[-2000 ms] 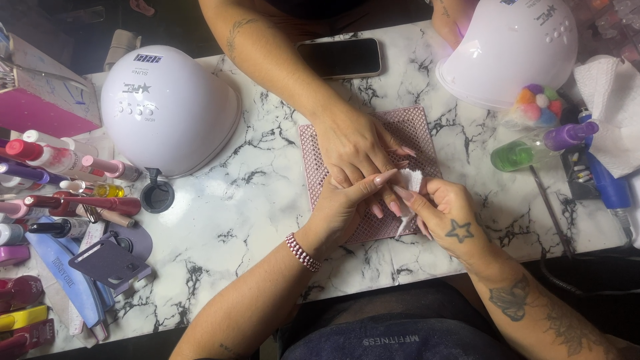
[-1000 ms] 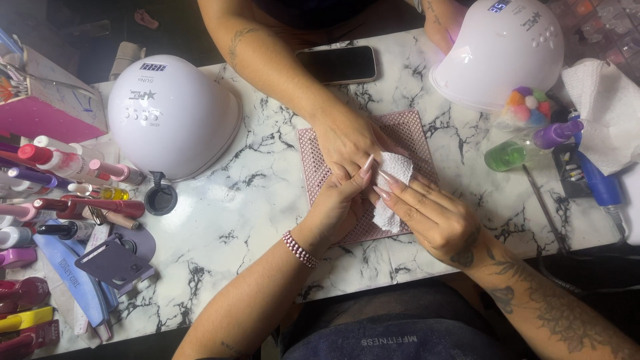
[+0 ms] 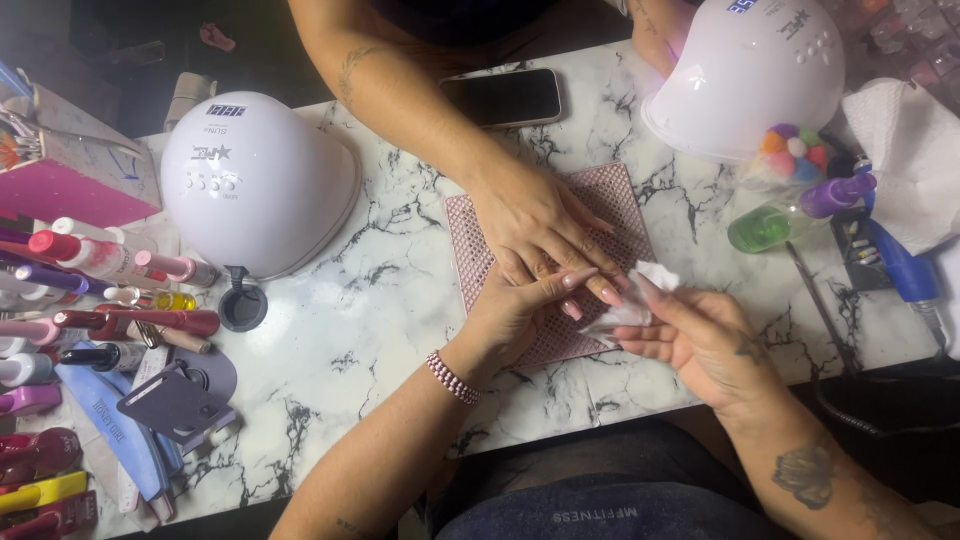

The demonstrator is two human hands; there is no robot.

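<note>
My left hand (image 3: 517, 311), with a beaded bracelet (image 3: 452, 377) at its wrist, grips the fingers of another person's hand (image 3: 536, 225), thumb on top and the rest hidden beneath. That hand lies palm down over a pink lattice-patterned mat (image 3: 555, 346) and has long pinkish nails. Between the thumb and fingers of my right hand (image 3: 701, 330) is a crumpled white wipe (image 3: 637, 300), close beside the person's fingertips; whether it touches the nails is not clear.
White nail lamps stand at left (image 3: 251, 187) and right (image 3: 750, 82); the person's other hand is at the right one. A phone (image 3: 502, 97) lies beyond the mat. Polish bottles (image 3: 97, 259) and blue nail files (image 3: 116, 427) crowd the left. A spray bottle with green liquid (image 3: 765, 227) lies at right.
My right hand has turned and drawn off to the right of the person's fingers, still with the wipe, which covered their fingertips a second ago. My left hand keeps its hold.
</note>
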